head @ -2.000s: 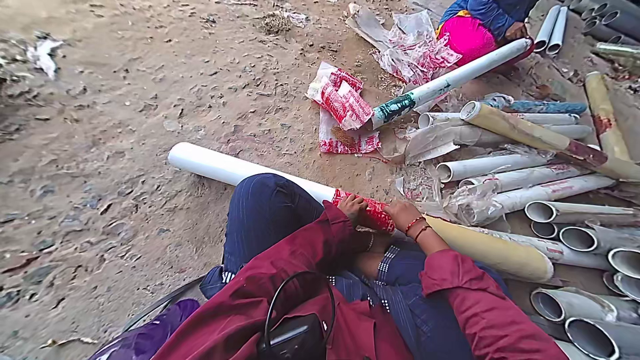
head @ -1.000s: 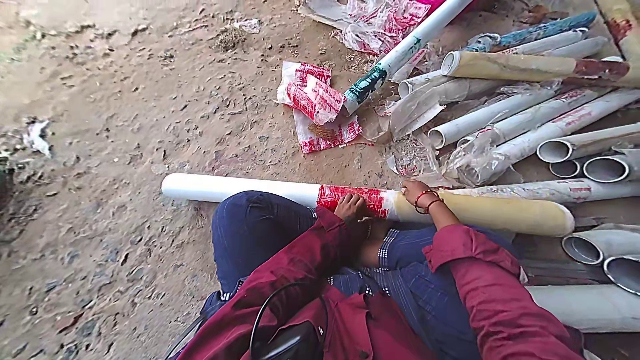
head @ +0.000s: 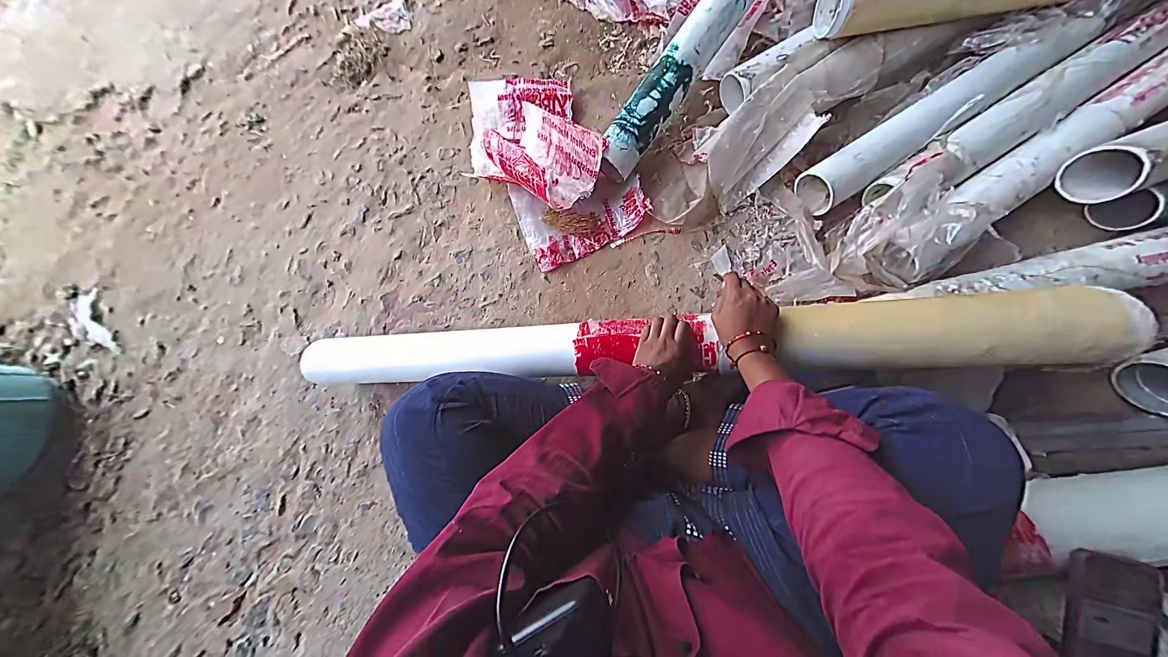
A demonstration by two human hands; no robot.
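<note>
A long plastic pipe (head: 447, 353) lies crosswise over my lap, white at its left part and yellowish at its right. Red printed plastic film (head: 607, 344) clings around its middle. My left hand (head: 665, 347) rests on the red section, its fingers bent over the pipe. Close to its right, my right hand (head: 745, 315) grasps the edge of the wrapped part, and a small whitish scrap (head: 721, 261) sticks up at its fingertips. The undersides of both hands are hidden, so the left hand's grip cannot be told.
Several pipes (head: 899, 137) lie at the upper right, some in torn clear film (head: 903, 239). Crumpled red-and-white plastic wrapping (head: 557, 164) lies on the dirt ground by a green-stained pipe (head: 650, 105). A dark phone-like object (head: 1111, 602) is at the lower right, a greenish object (head: 26, 424) at the left edge.
The pipe's left end pointed more up and away two seconds ago; it now lies nearly level across my lap. My right hand has moved closer to my left hand. The view has shifted.
</note>
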